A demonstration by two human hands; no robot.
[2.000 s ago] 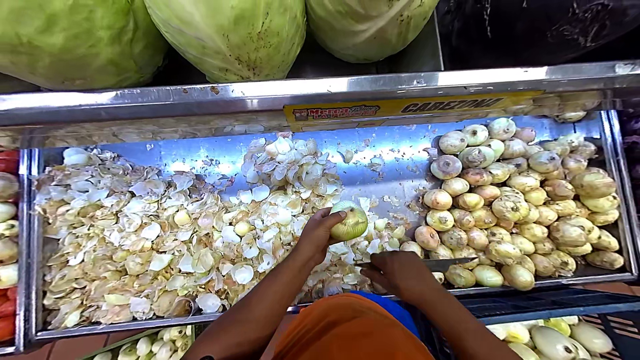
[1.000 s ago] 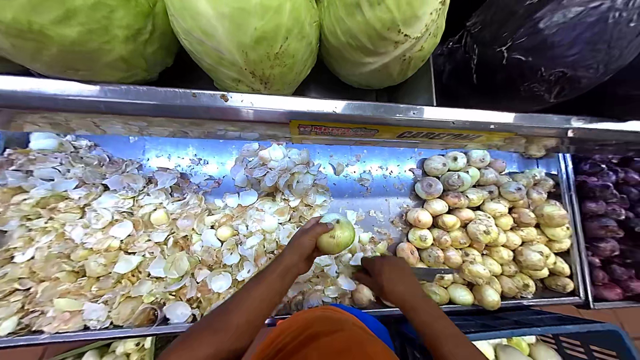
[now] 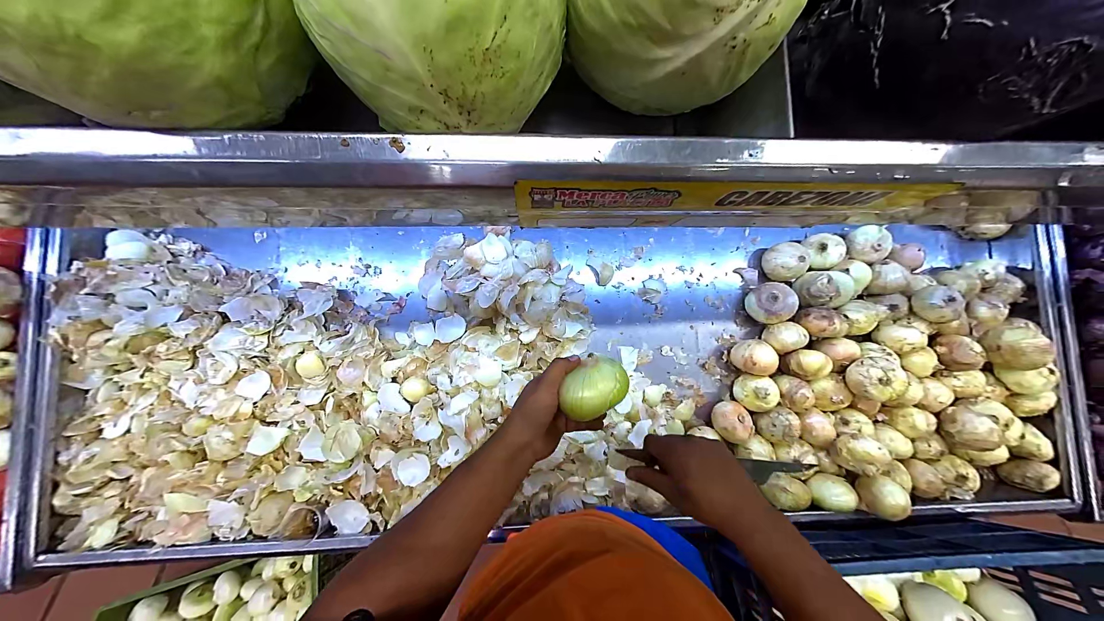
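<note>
My left hand (image 3: 545, 405) holds a peeled, greenish onion (image 3: 595, 388) above the middle of a metal display tray (image 3: 681, 323). Just right of it, lower down, my right hand (image 3: 690, 474) is closed on a knife (image 3: 772, 468); its blade points right, over the near edge of the onion pile. A heap of dry onion skins (image 3: 259, 414) covers the left and middle of the tray. A pile of onions (image 3: 871, 371) fills the tray's right end. The fingers partly hide the knife's handle.
A metal shelf edge (image 3: 345, 159) with a yellow price strip (image 3: 742, 198) runs across behind the tray. Large green cabbages (image 3: 431, 52) sit above it. Below stand a green crate (image 3: 129, 608) of onions at left and a dark plastic crate (image 3: 1044, 578) with onions at right.
The view has shifted and come closer to the tray. My left hand still holds the onion and my right hand still holds the knife.
</note>
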